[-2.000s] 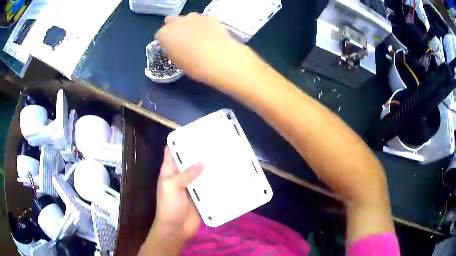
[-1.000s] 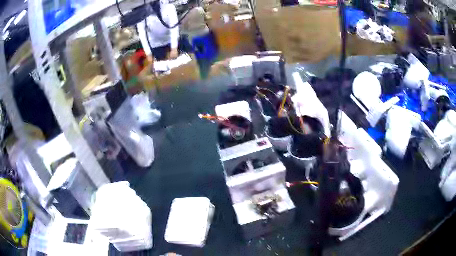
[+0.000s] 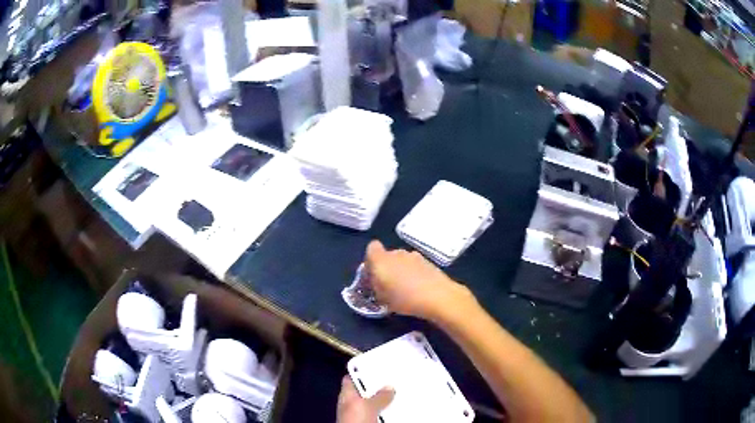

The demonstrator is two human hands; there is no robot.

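Note:
My left hand (image 3: 361, 403) holds a flat white rounded panel (image 3: 414, 382) by its left edge, thumb on its face, in front of the bench edge. The panel has corner holes and slots along its edges; its lower part is cut off by the picture's edge. My right hand (image 3: 407, 282) is at the small white screw dish (image 3: 364, 309) on the bench, fingers bent down over its right side. Small dark and silver screws show in the dish. My right fingertips are blurred, and whether they hold a screw cannot be told.
A tall stack of white panels (image 3: 352, 169) and a shorter pile (image 3: 447, 216) stand beyond the dish. A silver-grey metal box (image 3: 563, 240) and black-and-white housings (image 3: 691, 306) are at right. Printed sheets (image 3: 186, 190) and a yellow fan (image 3: 132, 87) are at left. A carton (image 3: 281, 376) holds white units.
The view swung up across the workshop, with the panel out of sight, then came back down to the bench. My left hand still holds the panel; my right hand is at the dish again.

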